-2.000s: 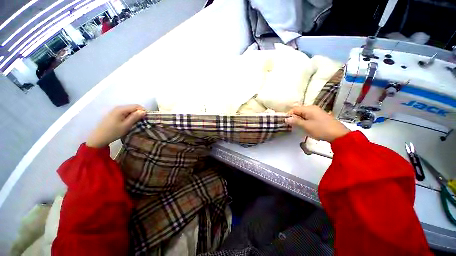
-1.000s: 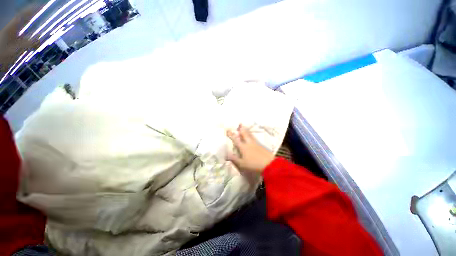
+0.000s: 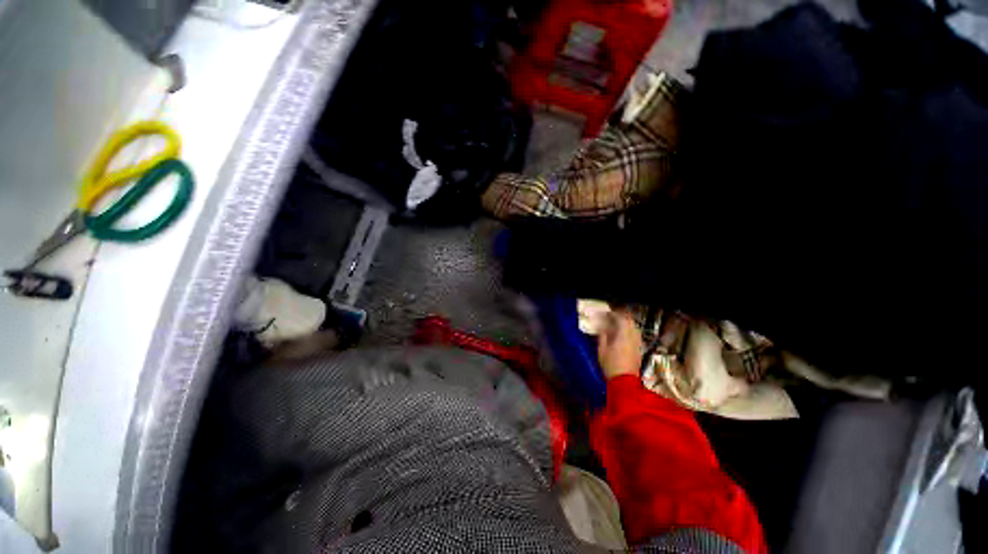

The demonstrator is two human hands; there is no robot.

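My right hand [image 3: 621, 343], below a red sleeve, is small and blurred right of my lap. It is at a cream and checked cloth bundle [image 3: 704, 363], beside a blue edge [image 3: 580, 346]. Its fingers are partly hidden, so I cannot tell whether it grips the cloth. The bundle lies partly under a large dark cloth [image 3: 834, 195]. More checked cloth [image 3: 607, 179] sticks out beyond the dark cloth. My left hand is not in view.
The white table [image 3: 119, 400] with its ruler edge runs down the left. On it lie scissors [image 3: 135, 184] with yellow and green handles and small black snips [image 3: 41, 285]. A red crate or stool [image 3: 596, 49] stands on the floor at the top. A grey-topped surface [image 3: 856, 476] is at lower right.
The view has swung right and down, away from the cream garment. My right hand has left the cream garment and is now at the bundle on the right. The cream garment is out of view.
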